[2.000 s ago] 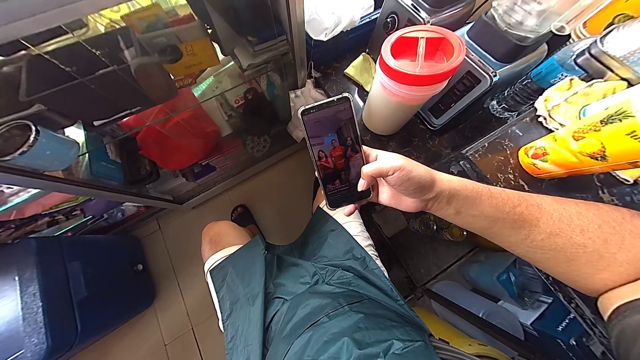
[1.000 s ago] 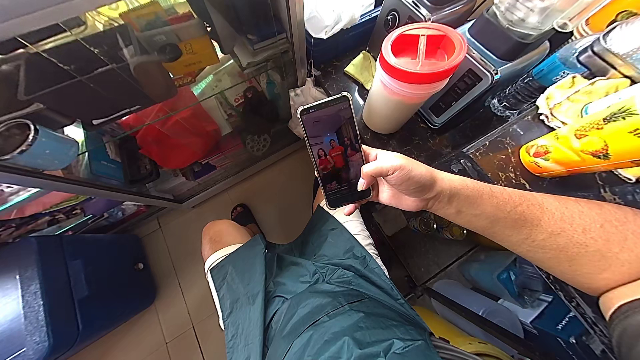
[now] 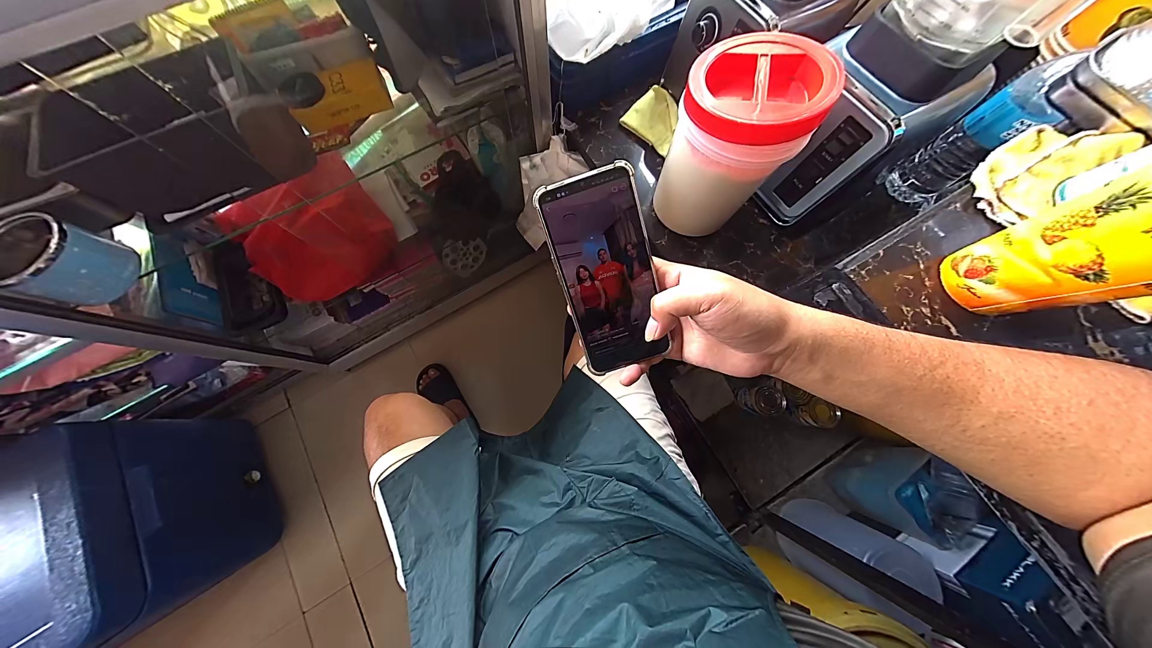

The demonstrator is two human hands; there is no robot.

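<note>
My right hand point(image 3: 720, 319) holds a smartphone point(image 3: 601, 265) in a clear case upright, with the thumb over the lower edge of its lit screen. The screen shows a picture of several people. Behind the phone, on a dark marbled counter, stands a container of pale contents with a red lid point(image 3: 765, 90). A dark green apron point(image 3: 576, 531) lies over my lap. My left hand does not show anywhere in the view.
A glass display case point(image 3: 432, 297) with goods inside stands at the left, above a dark blue cooler box point(image 3: 189, 522). On the counter at the right are a blender base point(image 3: 837, 153), a water bottle point(image 3: 981, 135), a yellow cloth point(image 3: 1035, 171) and a yellow fruit-printed item point(image 3: 1062, 252).
</note>
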